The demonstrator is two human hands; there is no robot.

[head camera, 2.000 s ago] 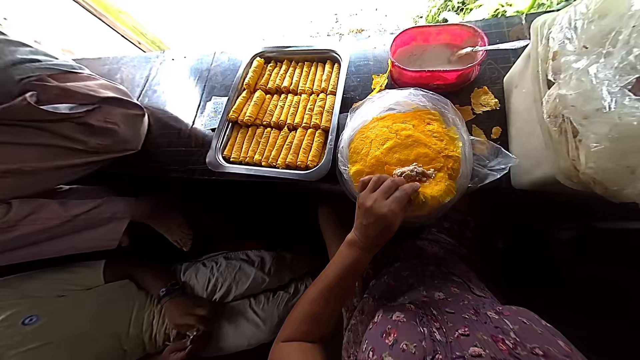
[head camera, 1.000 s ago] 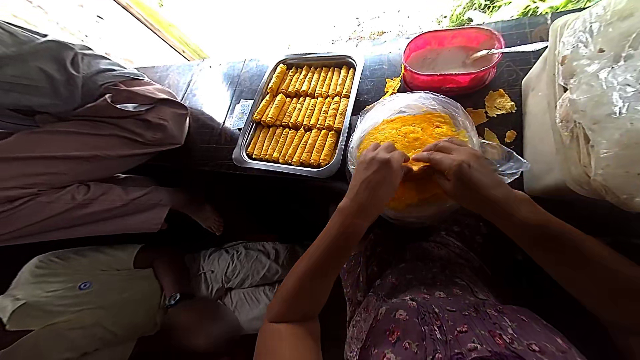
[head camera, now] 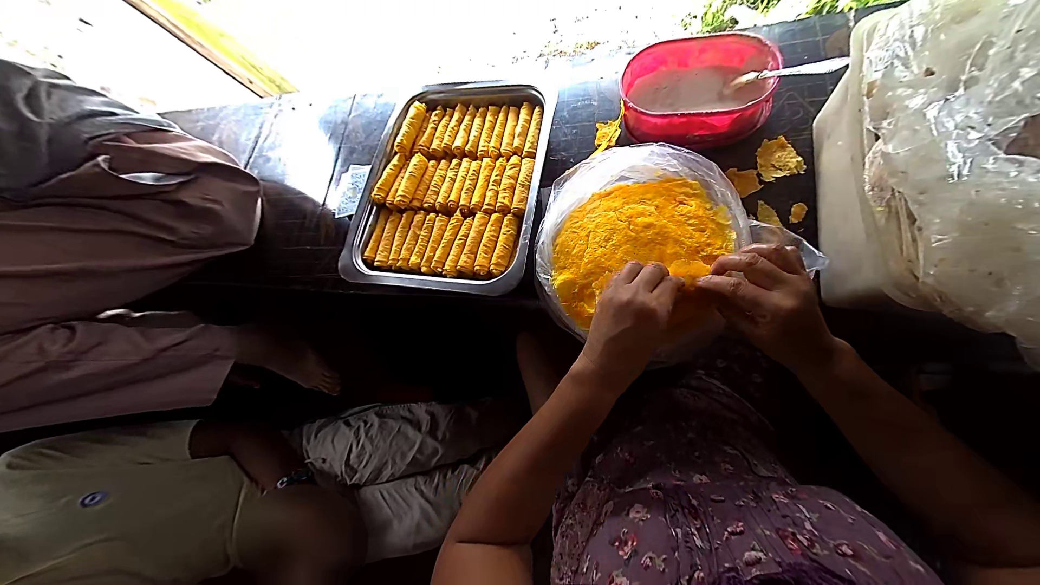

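Note:
Yellow-orange wrapper sheets (head camera: 642,231) lie stacked on a round, plastic-covered plate (head camera: 548,244). At the near edge of the stack, my left hand (head camera: 638,313) and my right hand (head camera: 768,301) pinch the two ends of a wrapper being folded (head camera: 689,270); the filling is hidden inside or under the fingers. Left of the plate, a rectangular metal tray (head camera: 349,264) holds three rows of yellow rolls (head camera: 455,183). Behind the plate stands a red plastic tub (head camera: 699,126) of pale, cloudy liquid, a spoon (head camera: 792,71) resting in it.
Torn wrapper scraps (head camera: 780,158) lie on the dark table (head camera: 309,146) by the tub. A whitish container (head camera: 845,179) under a clear plastic bag (head camera: 959,162) stands at the right. Two other people, one with a pale shirt (head camera: 122,512), are at the left.
Two seconds ago one hand was at a clump of pale filling on the sheets; my right hand has since come in beside it. The filling is now out of sight. The view has shifted slightly.

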